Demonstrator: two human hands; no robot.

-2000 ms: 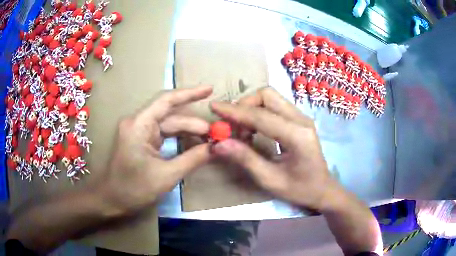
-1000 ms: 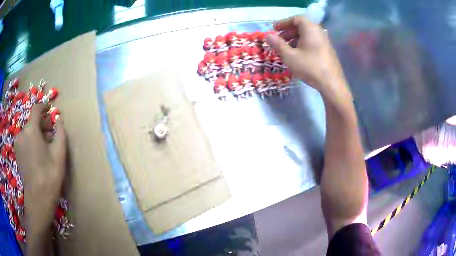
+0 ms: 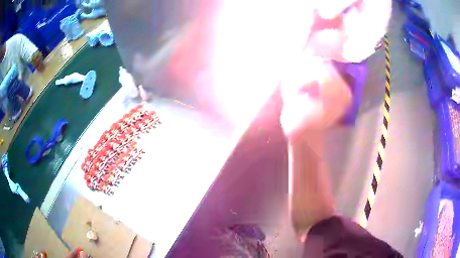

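My right hand (image 3: 315,98) is stretched out beyond the table's right edge. It is blurred and washed out by glare, so its fingers and any held thing cannot be made out. A small part of what looks like my left hand (image 3: 73,254) shows at the bottom edge beside a red bit; the rest is cut off. Red-haired figurines (image 3: 113,151) lie in tight rows on the shiny metal tabletop (image 3: 166,176). The small whitish glue pot (image 3: 92,235) sits on the cardboard pad (image 3: 113,237) at the lower left.
A green conveyor (image 3: 65,108) carries light-blue parts and a blue strap (image 3: 48,141). A white bottle (image 3: 128,80) stands beyond the rows. A hazy panel is at the top. Another person (image 3: 17,60) is at far left. Floor tape (image 3: 381,146) and blue crates (image 3: 444,126) are at right.
The view has swung to the right. My right hand has moved from above the figurine rows to beyond the table's edge. My left hand has almost left the picture at the bottom.
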